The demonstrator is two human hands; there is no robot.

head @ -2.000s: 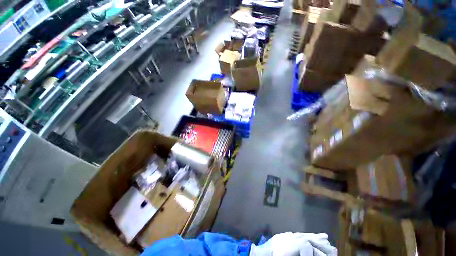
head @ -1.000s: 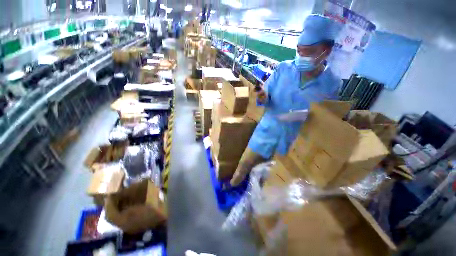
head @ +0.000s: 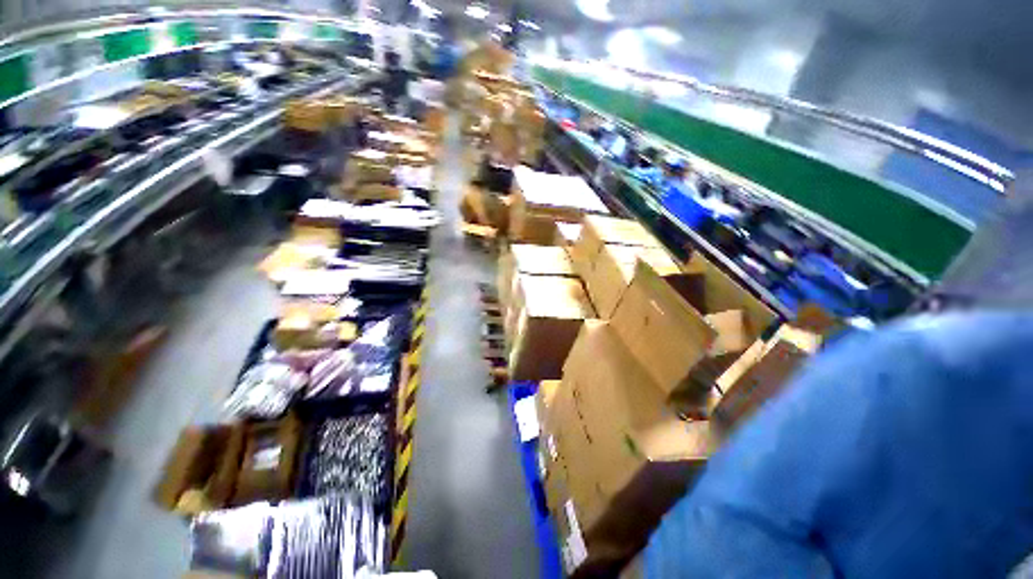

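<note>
Neither of my hands can be made out. A small white patch [head: 397,575] is cut off by the bottom edge, and I cannot tell if it is a glove. Nearest in front, to the right of the aisle, a tall brown carton [head: 606,435] with raised flaps stands on a blue pallet [head: 528,452]. More open cartons adjoin it on the right. A large blue smock part [head: 838,452], blurred and very close, covers the lower right and hides part of the cartons; it looks like another person's.
A grey aisle [head: 459,418] runs ahead beside a yellow-black tape line [head: 410,418]. Left of it lie black crates with bagged and striped parts [head: 351,452] and an open carton [head: 266,458]. Closed cartons [head: 549,311] stand farther along. Conveyor lines run along both sides.
The view has swung up from the near cartons and moved forward along the aisle. The masked person's face has left view; blue cloth now fills the lower right.
</note>
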